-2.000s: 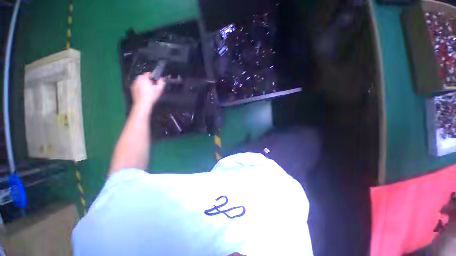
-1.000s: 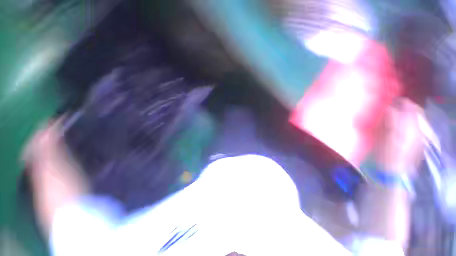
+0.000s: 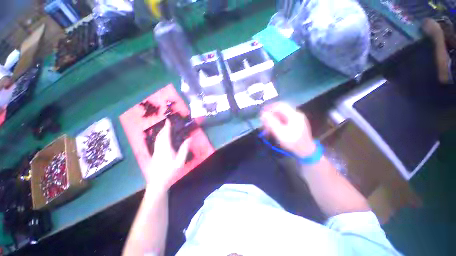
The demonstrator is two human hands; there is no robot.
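Note:
My left hand (image 3: 167, 155) lies on a dark mechanical assembly (image 3: 184, 131) on the red mat (image 3: 200, 148), thumb and fingers around its near side; the fingertips are partly lost against the dark parts. Small black parts (image 3: 149, 108) lie at the mat's far end. My right hand (image 3: 286, 125), with a blue wrist strap (image 3: 312, 153), is raised near the bench's front edge, right of the mat. Its fingers are curled and blurred; whether it holds anything cannot be told. The grey electric screwdriver (image 3: 174, 50) hangs over the mat's far side.
Two white screw feeders (image 3: 250, 75) stand right of the mat. A teal sheet (image 3: 276, 43) and clear plastic bag (image 3: 337, 32) lie beyond. Left are a white tray (image 3: 116, 145) of metal parts and a brown carton (image 3: 75, 167) of red-and-silver parts. Another person's arm (image 3: 439, 50) shows at upper right.
The view has swung from the black bins to the bench. My left hand has gone from a dark bin to the assembly on the mat. My right hand has come into clearer view.

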